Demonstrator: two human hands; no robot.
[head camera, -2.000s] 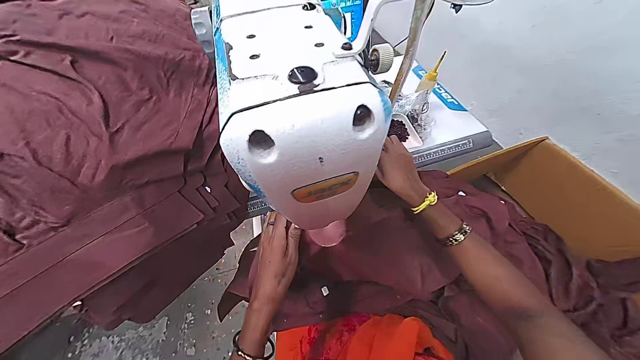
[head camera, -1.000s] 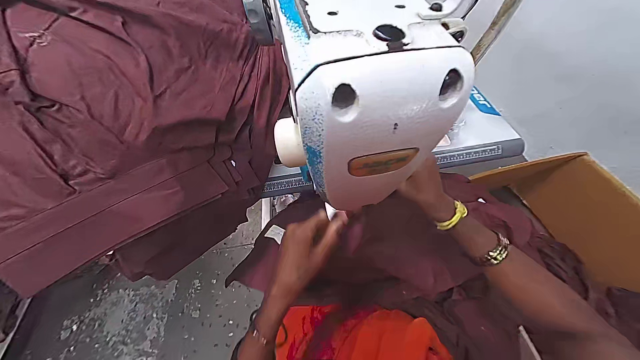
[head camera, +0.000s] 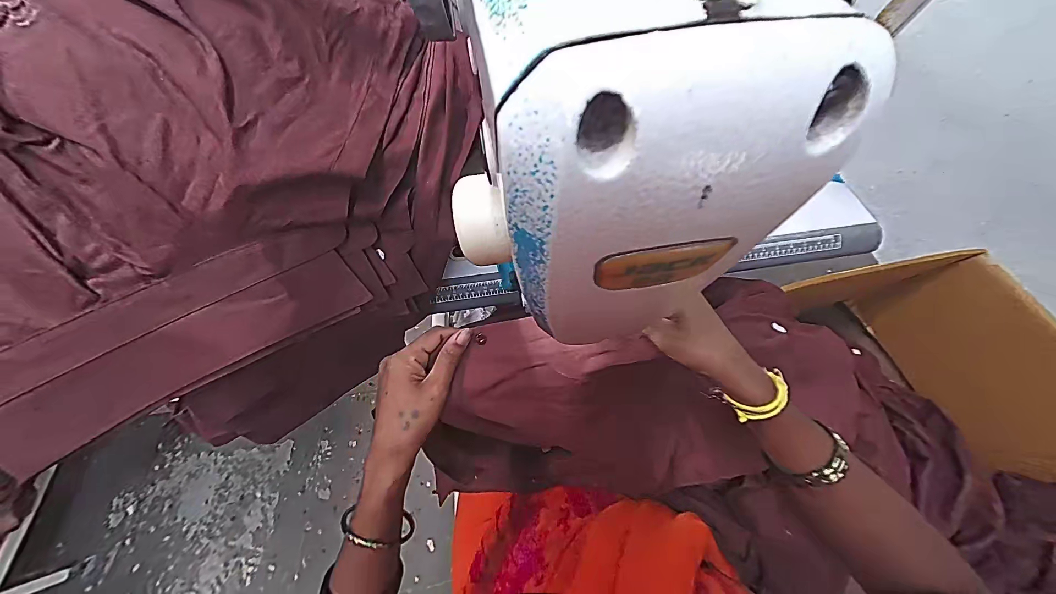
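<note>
The white head of a Jack sewing machine (head camera: 685, 190) fills the upper middle, hiding its needle area. Below it lies a maroon fabric piece (head camera: 569, 396), draped toward my lap. My left hand (head camera: 417, 388) pinches the fabric's left corner between thumb and forefinger, beside a small dark button (head camera: 481, 338). My right hand (head camera: 689, 334) is at the fabric under the machine head's right side, its fingertips partly hidden; whether they grip the cloth cannot be told. A yellow band circles that wrist.
A stack of maroon garment pieces (head camera: 206, 272) lies at left, close to the machine. An open cardboard box (head camera: 949, 346) stands at right, with more maroon cloth (head camera: 932, 462) beside it. The machine's bed with a ruler strip (head camera: 792, 247) shows behind.
My left hand has moved left, away from the machine head, and now pinches the fabric's corner. The view has moved closer to the machine.
</note>
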